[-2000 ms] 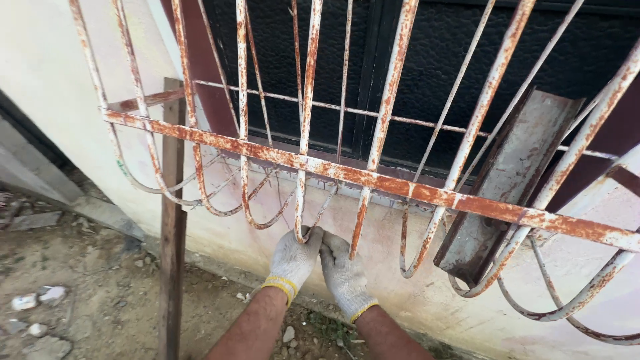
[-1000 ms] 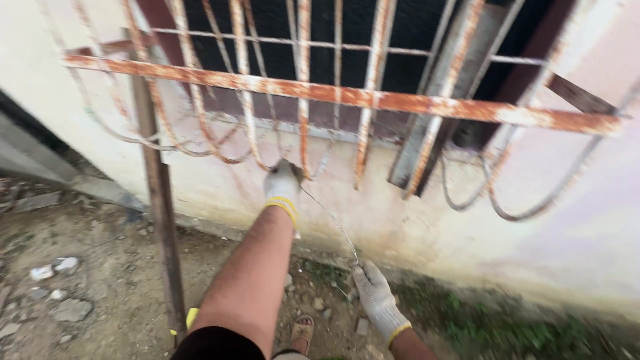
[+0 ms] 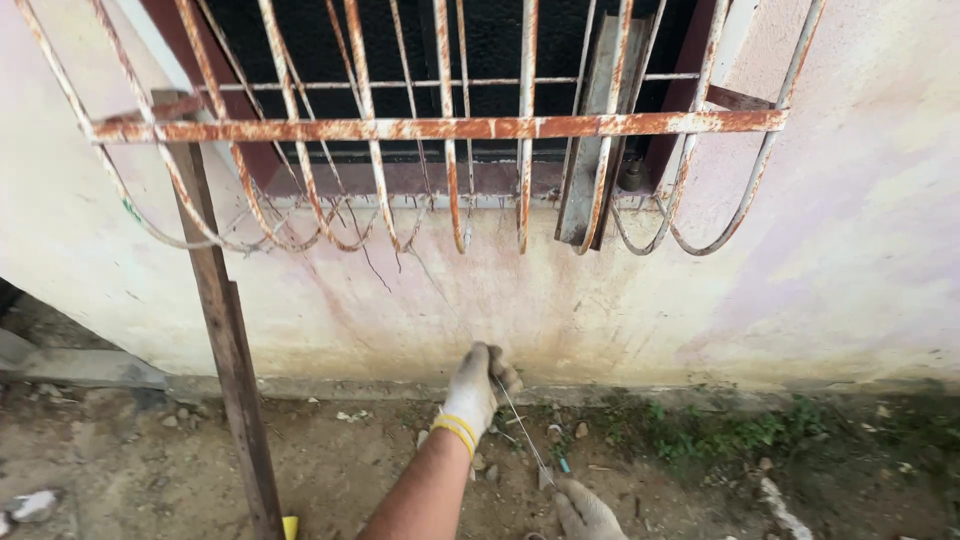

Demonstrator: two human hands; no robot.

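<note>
A thin wire point(image 3: 441, 295) runs from the lower curve of a rusty metal window grille point(image 3: 442, 129) down to my gloved left hand point(image 3: 480, 386), whose fingers are closed on it in front of the wall's base. From there the wire slants down to the right, to my gloved right hand point(image 3: 585, 514), which pinches it near the bottom edge; part of that hand is cut off by the frame. Both gloves are pale knit with greyish fingers, and the left one has a yellow cuff. Short dark wire ends point(image 3: 375, 271) hang from the grille's bottom.
A wooden post point(image 3: 229, 337) stands at the left against the grille. A metal channel point(image 3: 589, 172) leans upright inside the bars at the right. Behind is a stained painted wall point(image 3: 645, 315). Green weeds point(image 3: 735, 433), stones and a white lump point(image 3: 34, 506) lie on the dirt.
Both hands were together at the grille's lower bars. The right hand moved down and away first, with the wire; since then the left hand has come down from the grille along the wire.
</note>
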